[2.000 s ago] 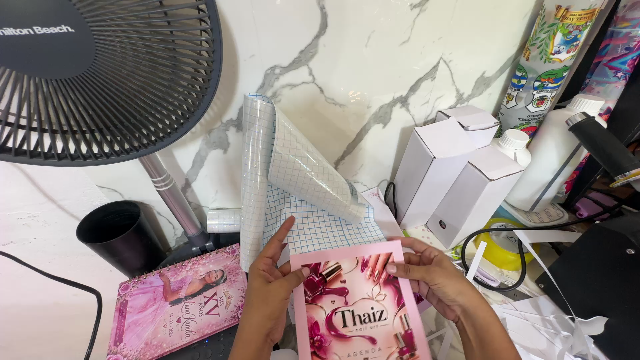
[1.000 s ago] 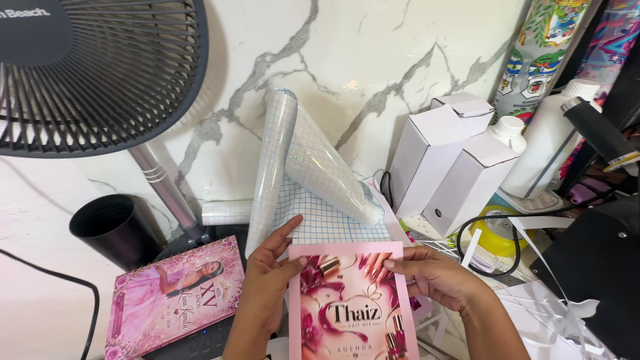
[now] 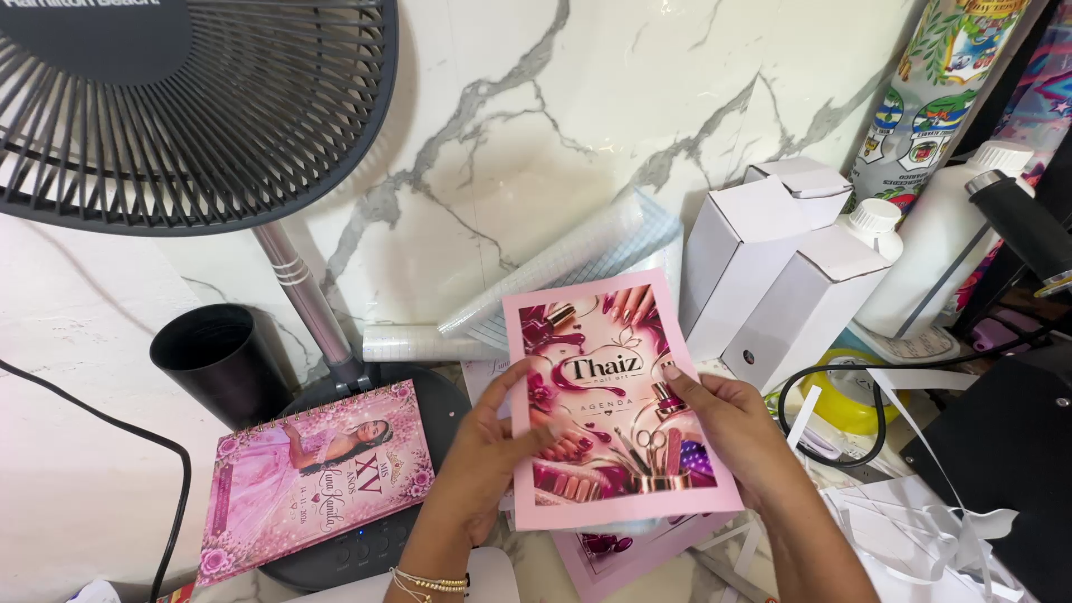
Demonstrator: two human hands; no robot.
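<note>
A pink-bordered printed cover sheet [image 3: 615, 419] with nail-art pictures and lettering is held between both hands. My left hand [image 3: 498, 452] grips its left edge, thumb on the front. My right hand [image 3: 733, 427] grips its right edge, thumb on the print. Beneath it lies another pink printed sheet [image 3: 636, 553], partly covered. Behind the held sheet leans a curled roll of clear film with grid backing [image 3: 557, 268], and a second roll [image 3: 419, 342] lies beside it. At the left, a pink spiral-bound notebook [image 3: 318, 481] rests tilted on the fan's base.
A dark fan [image 3: 193, 109] and a black cup [image 3: 218, 360] stand at the left. At the right are white boxes [image 3: 804, 310], white bottles [image 3: 938, 243], yellow tape [image 3: 850, 394], a black cable and loose paper strips [image 3: 930, 536]. A marbled wall rises behind.
The printed sheet has been raised and tilted in my hands, showing its lower part and another printed sheet beneath. The gridded film, upright before, now leans over to the right.
</note>
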